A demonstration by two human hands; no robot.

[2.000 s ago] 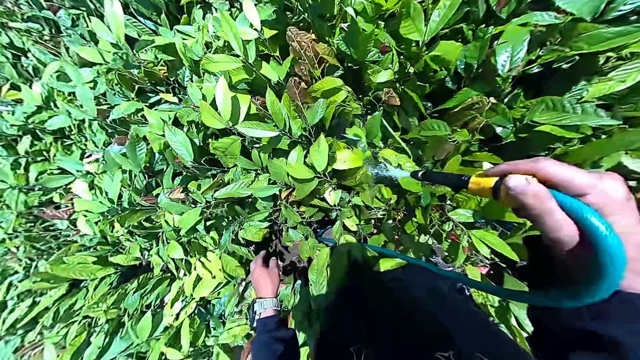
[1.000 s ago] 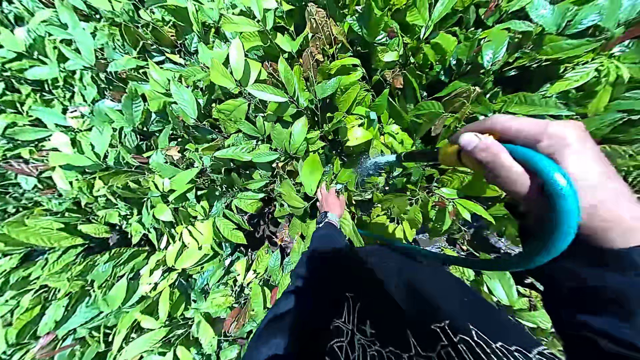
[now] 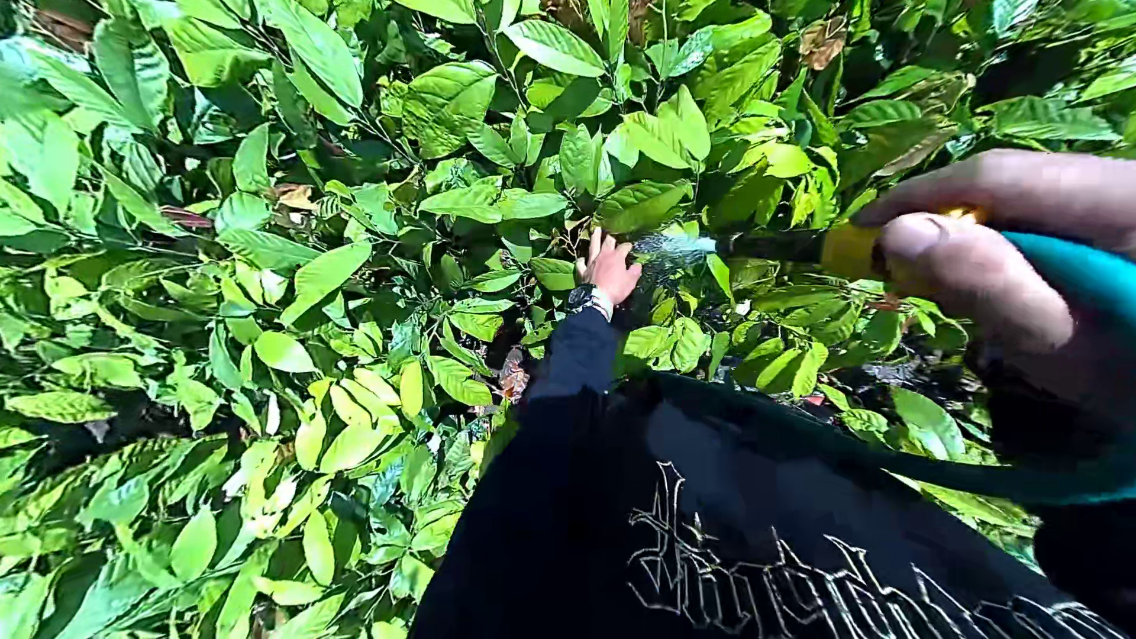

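Observation:
At the right, my right hand [image 3: 985, 257] grips a black and yellow hose nozzle [image 3: 843, 252] on a green garden hose [image 3: 1074, 266]. Water [image 3: 670, 248] sprays leftward from the nozzle's tip. My left hand [image 3: 611, 269], with a watch [image 3: 589, 299] on the wrist, reaches in among the leafy green plants [image 3: 470, 200], just left of the spray. Its fingers are spread among leaves; whether they hold a stem cannot be told. The hose loops down at the right and runs back across the front of my dark shirt.
Dense leafy plants surround both hands. Some dry brown leaves [image 3: 823, 42] hang among them. Dark ground [image 3: 896, 368] shows through gaps below the nozzle. My dark shirt [image 3: 710, 497], bearing writing, fills the lower middle and right.
My left hand has moved from the lower plants up to beside the spray. My right hand keeps hold of the nozzle, and water keeps flowing. The view has come closer to the plants.

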